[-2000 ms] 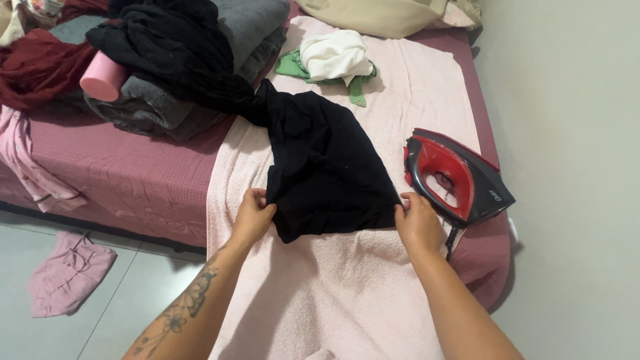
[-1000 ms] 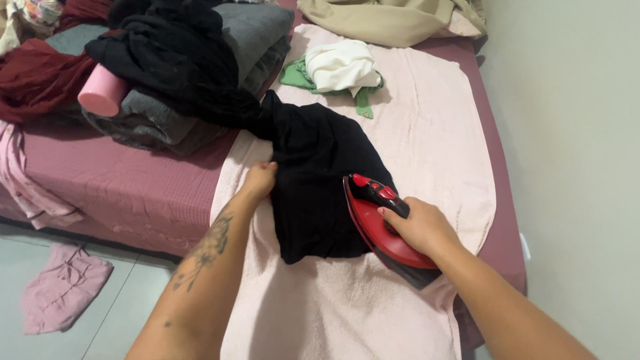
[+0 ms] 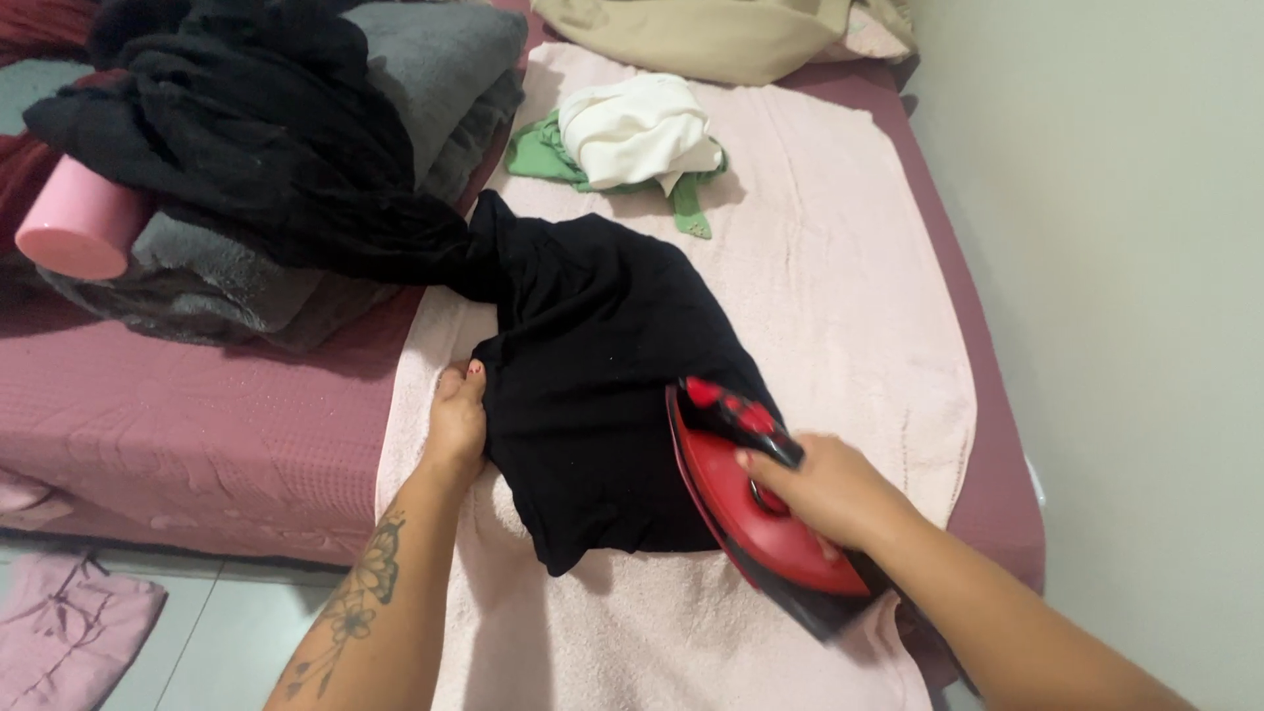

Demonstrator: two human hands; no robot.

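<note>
Black cloth of a garment [image 3: 612, 385] lies spread on a pale pink towel [image 3: 839, 247], its upper left part running into a black heap. My left hand [image 3: 459, 415] grips the garment's left edge between thumb and fingers. In my right hand [image 3: 829, 484] is the handle of a red and black clothes iron [image 3: 760, 513], whose tip points up and left over the garment's right side. The iron's heel reaches past the lower right edge, above the towel. Its soleplate is mostly hidden, so full contact cannot be told.
A white cloth [image 3: 642, 133] rests on a green cloth [image 3: 538, 153] farther back on the towel. At left, a black garment [image 3: 276, 148] and a pink cylinder [image 3: 84, 217] lie on a grey blanket [image 3: 232, 276]. A wall [image 3: 1116, 296] stands right; pink clothing [image 3: 74, 632] lies on the floor.
The iron stood at the right of the garment two seconds ago, when both hands held the cloth's lower corners. My right hand has since taken it and brought it over the garment.
</note>
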